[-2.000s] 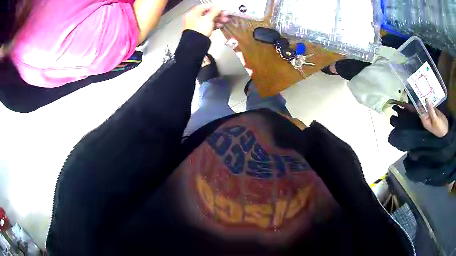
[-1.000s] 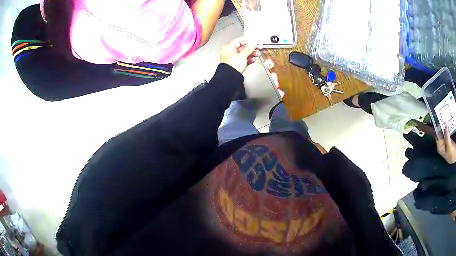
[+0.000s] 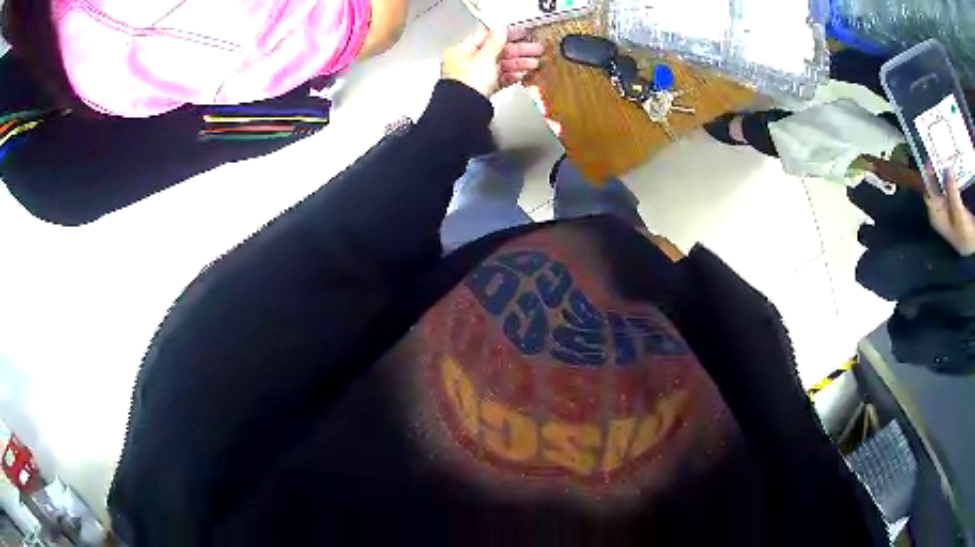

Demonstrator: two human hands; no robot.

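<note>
My left hand (image 3: pixel 492 62) is at the top centre, its thumb and fingers at the near edge of a clear case with a white card (image 3: pixel 531 13). The case is cut off by the top edge of the picture. Part of a round black mark shows on the card. The exact grip is small and blurred, but the hand looks closed on the case edge. My right hand is not in view; only the black sleeve on that side shows.
A brown table (image 3: pixel 609 134) bears keys with a black fob (image 3: pixel 589 49) and shiny clear packs (image 3: pixel 727 43). A person in pink (image 3: pixel 214 53) sits at upper left. At right, another person's hand (image 3: pixel 949 214) holds a phone-like clear case (image 3: pixel 928 102) with a label.
The view has shifted, so the table and case sit higher than one second ago, with less of the case visible. My left hand is slightly closer to the keys.
</note>
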